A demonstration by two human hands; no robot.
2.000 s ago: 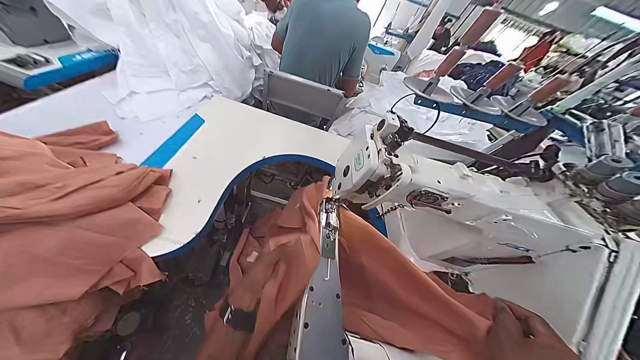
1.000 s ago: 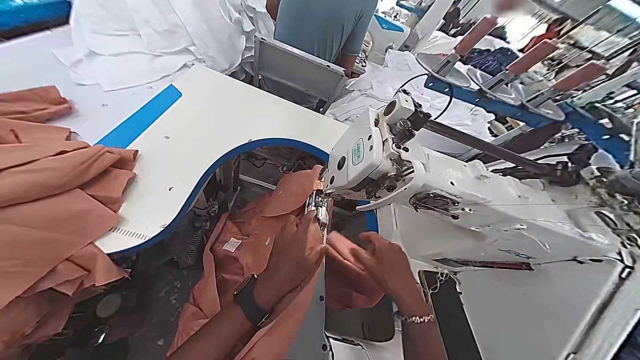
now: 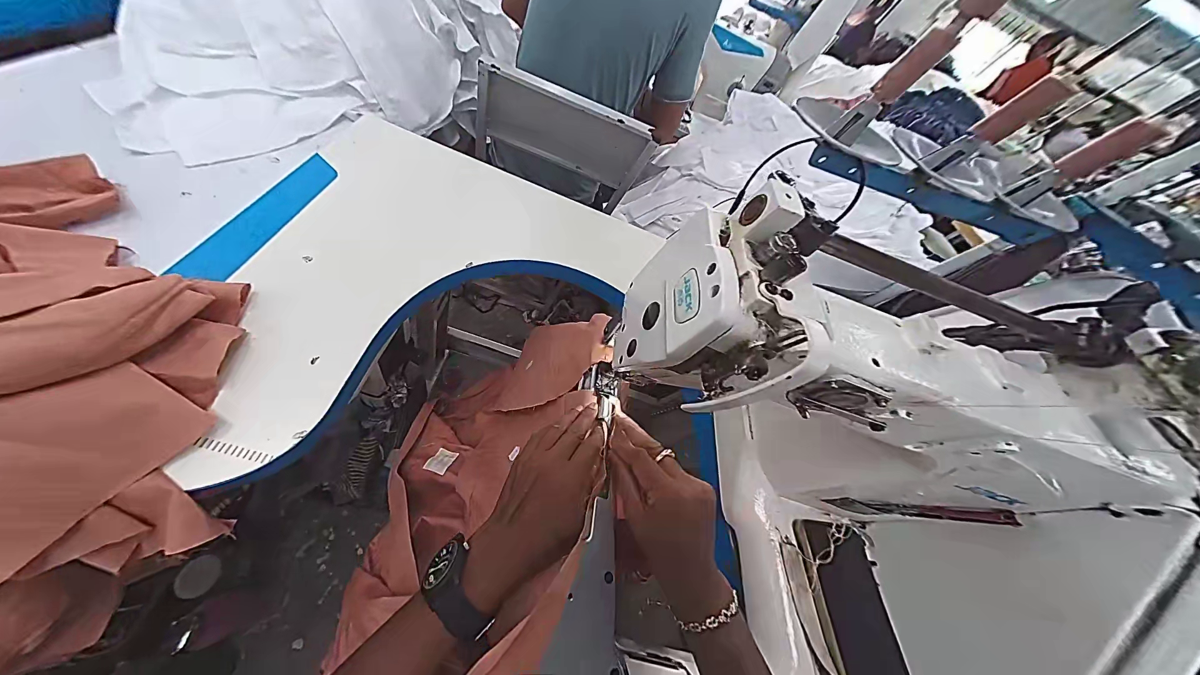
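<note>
A rust-coloured fabric piece [image 3: 469,422] hangs over the narrow arm of a white Jack sewing machine [image 3: 684,300], with its edge at the presser foot [image 3: 602,380]. My left hand [image 3: 553,469], a dark watch at its wrist, lies on this fabric just below the foot, fingertips on the cloth. Close beside it, across the arm, my right hand [image 3: 661,497], with a ring and a bracelet, has its fingers pinched together at the fabric edge. The cloth between its fingers is mostly hidden.
Rust-coloured fabric pieces [image 3: 84,375] are heaped on the white table [image 3: 375,216] at the left, its curved edge trimmed blue. White cloth [image 3: 281,66] lies behind. A person [image 3: 609,47] sits on a chair [image 3: 562,122] ahead. Thread cones [image 3: 1022,103] stand at the upper right.
My right hand was far out to the right holding the fabric; it is now beside my left hand near the presser foot. My left hand has moved up the cloth to the foot.
</note>
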